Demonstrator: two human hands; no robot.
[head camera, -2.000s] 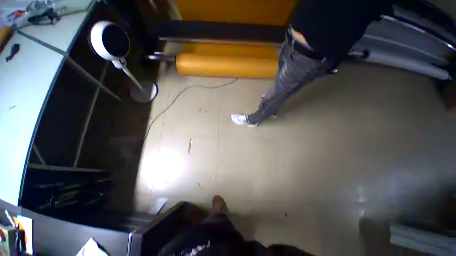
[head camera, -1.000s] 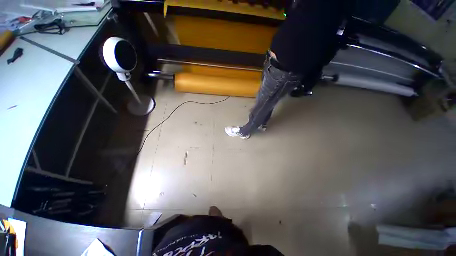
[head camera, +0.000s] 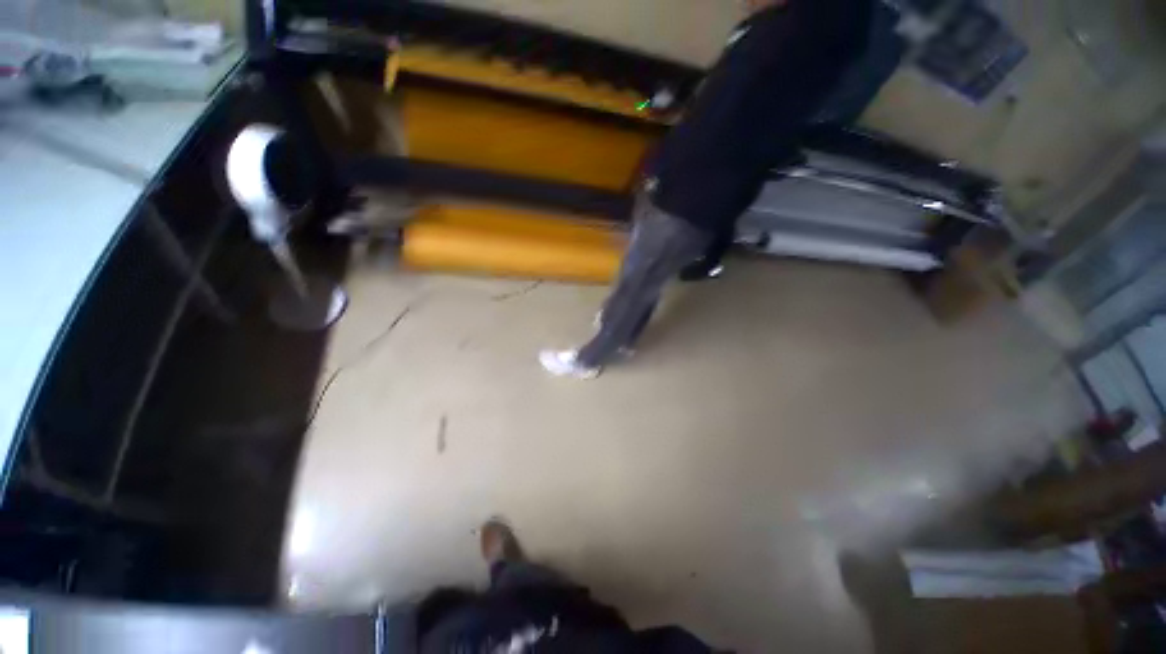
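Note:
Neither of my hands is in view; only my dark clothing and one foot show at the bottom. Ahead stands a long black machine (head camera: 499, 188) with a yellow sheet (head camera: 512, 136) down its front. A yellow media roll (head camera: 512, 245) lies low on it, partly hidden at its right end by a person. A white-grey roll (head camera: 850, 249) lies low at the machine's right part. A small green light shows beside the person. The picture is blurred.
A person (head camera: 716, 153) in a dark top, grey trousers and white shoes stands at the machine. A white-topped table (head camera: 77, 205) and pedestal fan (head camera: 256, 179) are at left. A thin cable lies on the floor. A dark desk (head camera: 217, 629) is at bottom left; boxes and white sheets (head camera: 1004, 571) are at lower right.
My view has shifted right and up, so the machine, person and fan sit lower and further left, and more of the wall and right side shows. The person still stands at the machine.

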